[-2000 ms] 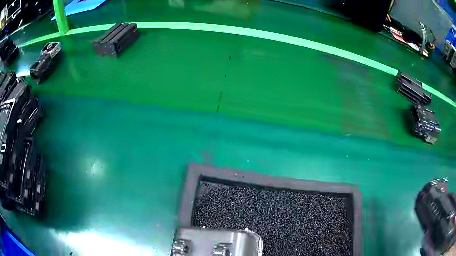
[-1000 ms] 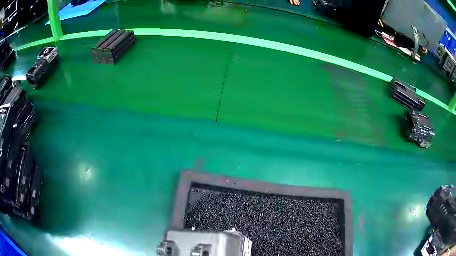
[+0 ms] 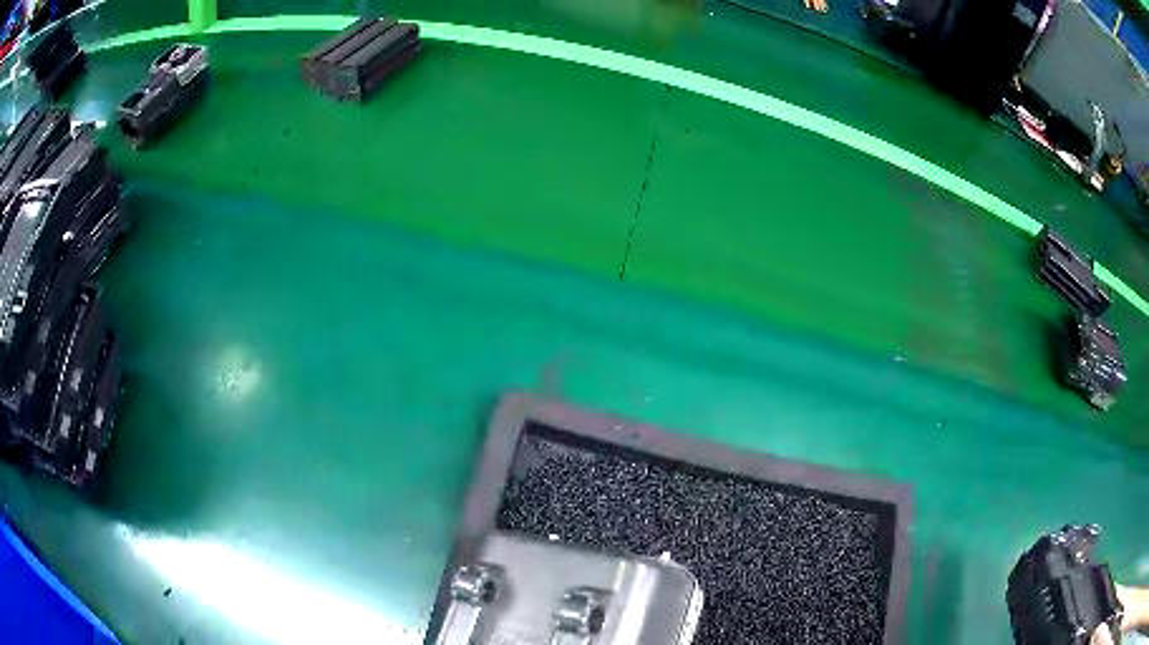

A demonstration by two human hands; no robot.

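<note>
A grey metal housing point(image 3: 554, 582) with round bosses lies over the lower left part of the work tray and is cut off by the bottom edge. The tray point(image 3: 706, 444) has a raised grey rim and a speckled black inside. Neither of my hands shows at the housing; whatever is below the picture's edge is hidden. At the lower right, a black unit point(image 3: 1061, 590) is touched by bare fingers that enter from the right edge. These look like another person's hand, mostly cut off.
Black shells point(image 3: 63, 290) lean in a pile at far left. A grey-ended unit point(image 3: 164, 91) and a ribbed block point(image 3: 362, 57) stand at the back left. Another ribbed block point(image 3: 1074, 271) and a dark unit point(image 3: 1094, 363) stand at right. A black monitor point(image 3: 964, 51) is beyond the pale strip.
The view has shifted and tilted, moving the bench things across the picture. More of the grey housing shows above the bottom edge. The black unit at right has turned, with fingers still at it.
</note>
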